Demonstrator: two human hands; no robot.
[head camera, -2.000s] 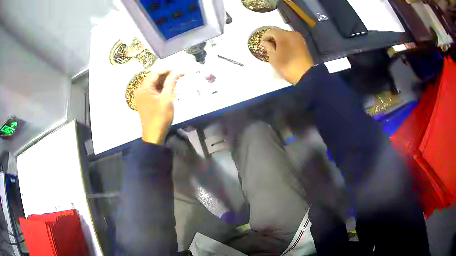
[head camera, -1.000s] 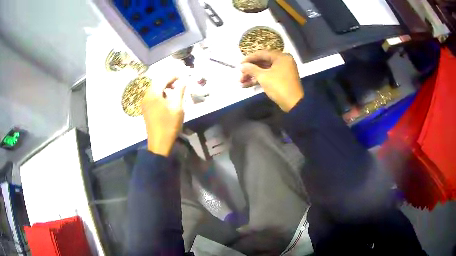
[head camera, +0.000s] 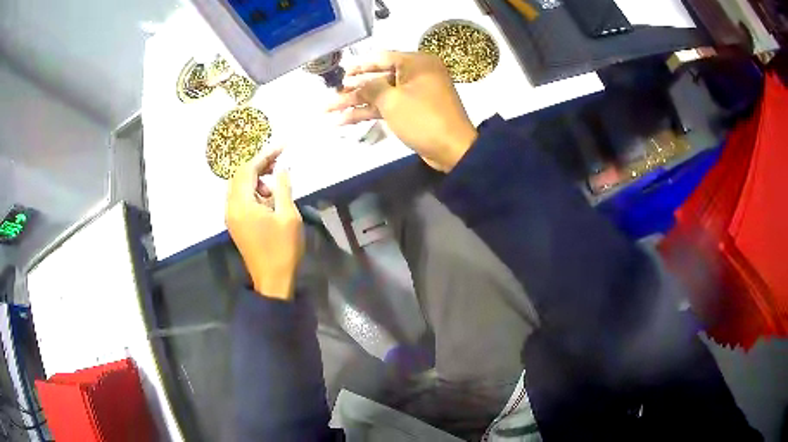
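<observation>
My right hand (head camera: 406, 99) is at the die (head camera: 332, 76) under the machine head (head camera: 289, 34), its fingertips beside the dark post. Whether it holds a tiny piece cannot be seen. My left hand (head camera: 265, 211) is over the table near its front edge, just below the left well of gold pieces (head camera: 238, 142). Its thumb and fingertips are close together; anything between them is too small to tell. The right well of gold pieces (head camera: 460, 52) lies beyond my right hand. The table surface between my hands is overexposed.
A smaller well (head camera: 197, 79) with a shiny clear bag (head camera: 235, 85) is at the upper left. A dark mat (head camera: 562, 52) with a black phone (head camera: 598, 15) is at the right. Red panels are stacked at the lower left (head camera: 95, 404) and hang at the right (head camera: 734, 233), near a blue bin (head camera: 661, 203).
My right hand has moved left from the right well to the die. My left hand has moved down, away from the left well, towards the table's front edge. The view has shifted slightly.
</observation>
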